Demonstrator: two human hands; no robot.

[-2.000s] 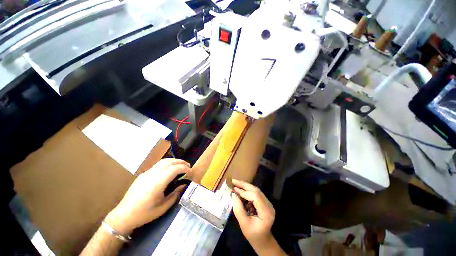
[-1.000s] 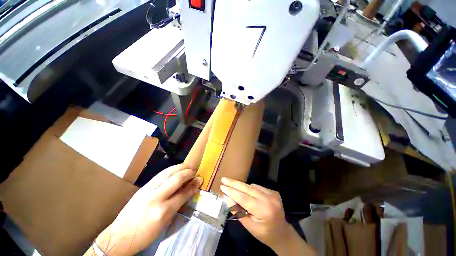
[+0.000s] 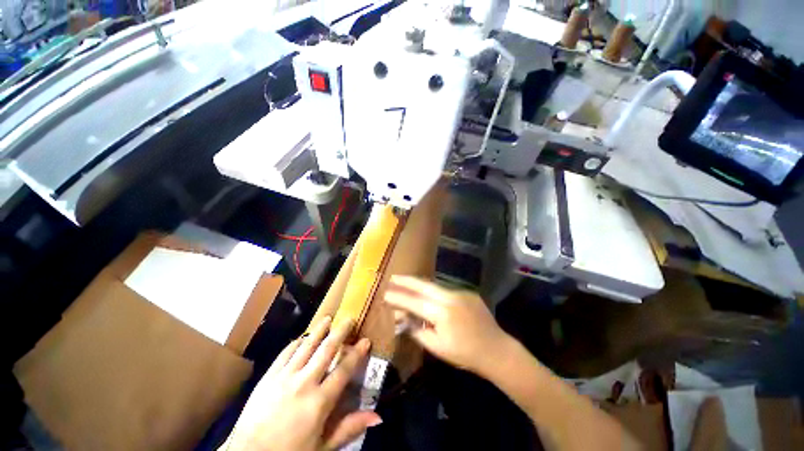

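Note:
The yellow sewing template (image 3: pixel 373 262) lies lengthwise on the machine's narrow arm, its far end under the white sewing head (image 3: pixel 401 114). A tan-brown panel (image 3: pixel 418 251) drapes around and beside it. My left hand (image 3: pixel 308 383) lies flat with fingers spread on the template's near end. My right hand (image 3: pixel 441 321) is over the panel just right of the template, fingers bent, with something small and pale at the fingertips, too blurred to name. The pale support arm (image 3: pixel 375 374) is mostly hidden under my left hand.
A tan-brown panel stack (image 3: pixel 132 352) with a white sheet (image 3: pixel 203 291) lies at left. A white side plate (image 3: pixel 269 145) stands left of the head, red wires below. A touchscreen (image 3: pixel 745 128) and a white machine bed (image 3: pixel 595 238) are at right. More brown and white pieces (image 3: pixel 714 414) lie lower right.
My left hand has moved onto the template's near end and covers much of the pale support. My right hand has moved up along the template's right side. The view has shifted, showing more touchscreen.

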